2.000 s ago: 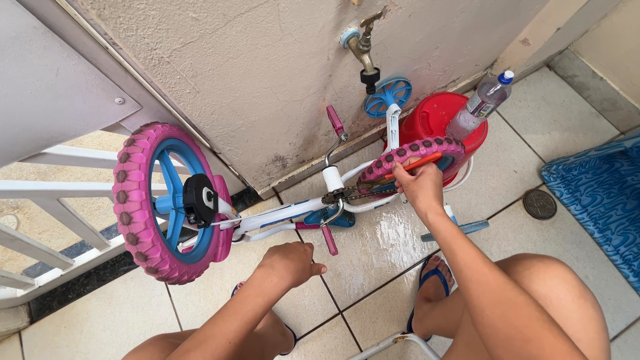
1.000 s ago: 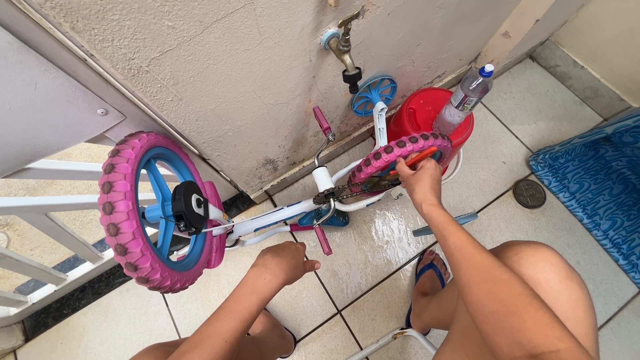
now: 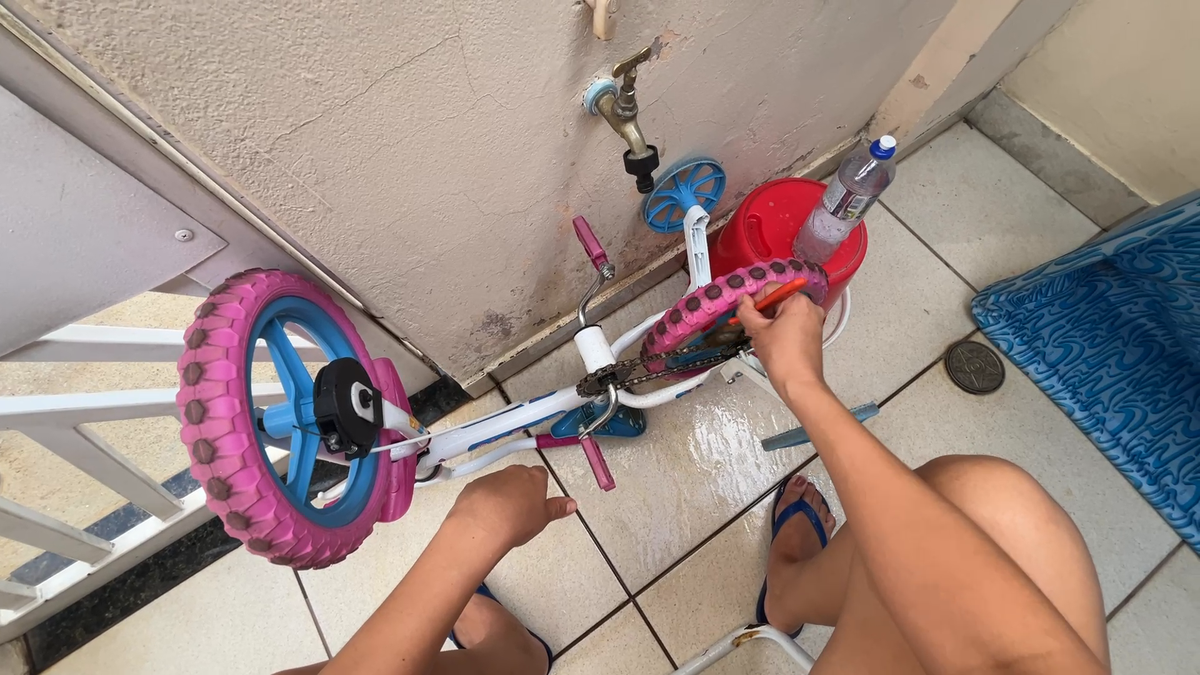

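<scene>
An upside-down child's bicycle with a white frame [image 3: 511, 419] rests on the wet tiled floor. At the left stands its pink front tire [image 3: 220, 441] on a blue wheel. My right hand [image 3: 780, 337] holds an orange tool [image 3: 773, 300], whose type is unclear, against the pink rear tire [image 3: 708, 305]. Just below that hand runs the bicycle chain [image 3: 666, 367]. My left hand [image 3: 514, 506] hangs near the pink pedal [image 3: 596, 464], fingers curled and thumb out, with no object visible in it. A blue training wheel [image 3: 684, 195] points up beside the wall.
Behind the rear wheel stands a red bucket [image 3: 764, 220], upturned, with a plastic bottle [image 3: 847, 199] on it. A brass tap [image 3: 623, 117] juts from the wall. White gate bars [image 3: 94, 408] are at the left, a round drain cover [image 3: 975, 367] and blue patterned fabric [image 3: 1106, 347] at the right.
My right hand stays at the rear wheel with the orange tool, which shows at a changed angle. My left hand has barely moved. The view has shifted slightly.
</scene>
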